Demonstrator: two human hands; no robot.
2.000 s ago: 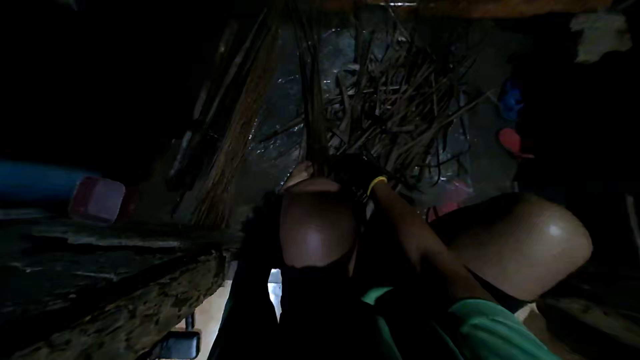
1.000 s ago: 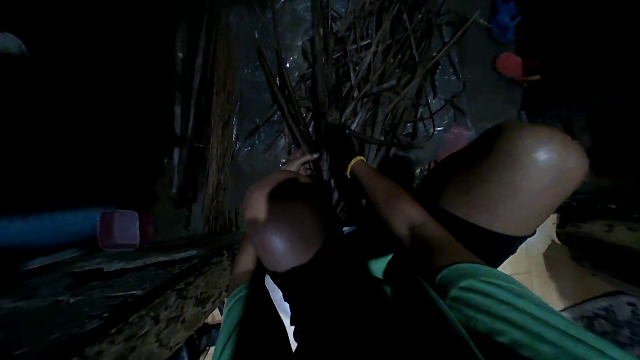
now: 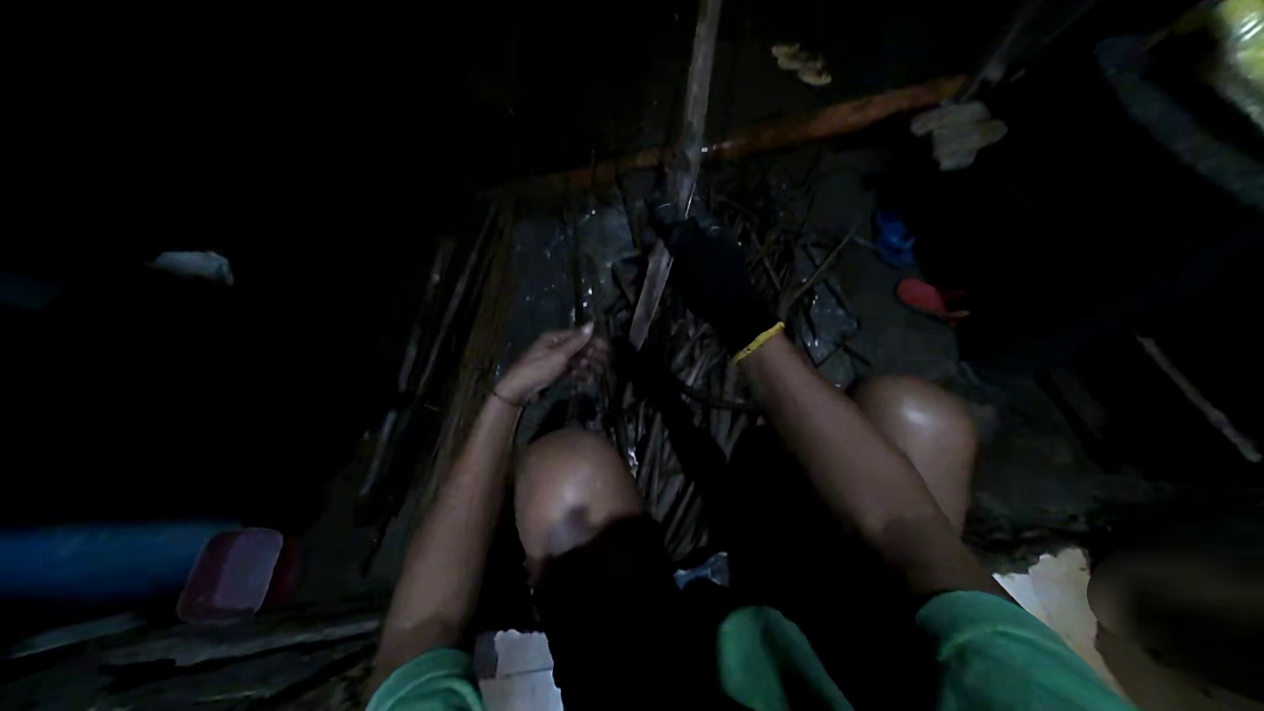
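Note:
My right hand [image 3: 716,267], in a dark glove with a yellow cuff, is closed around a long flat strip [image 3: 696,99], which runs from the top of the view down toward my knees. To its left my bare left hand [image 3: 555,363] is raised near my knee, its fingers partly curled; whether it holds anything is too dark to tell. Under and around both hands a heap of thin dry strips or stalks [image 3: 681,494] lies on the ground between my legs, partly on a shiny dark sheet [image 3: 553,267].
A bundle of thin sticks [image 3: 474,346] lies to the left. An orange-brown pole [image 3: 839,120] crosses beyond the heap. A red slipper [image 3: 928,298] and a blue object [image 3: 894,240] are at right. A reddish plastic container [image 3: 232,575] stands at lower left.
My gloved right hand has moved forward from beside my knee and now grips a long strip. My left hand has come away from the stalks. The view has shifted to show more ground ahead.

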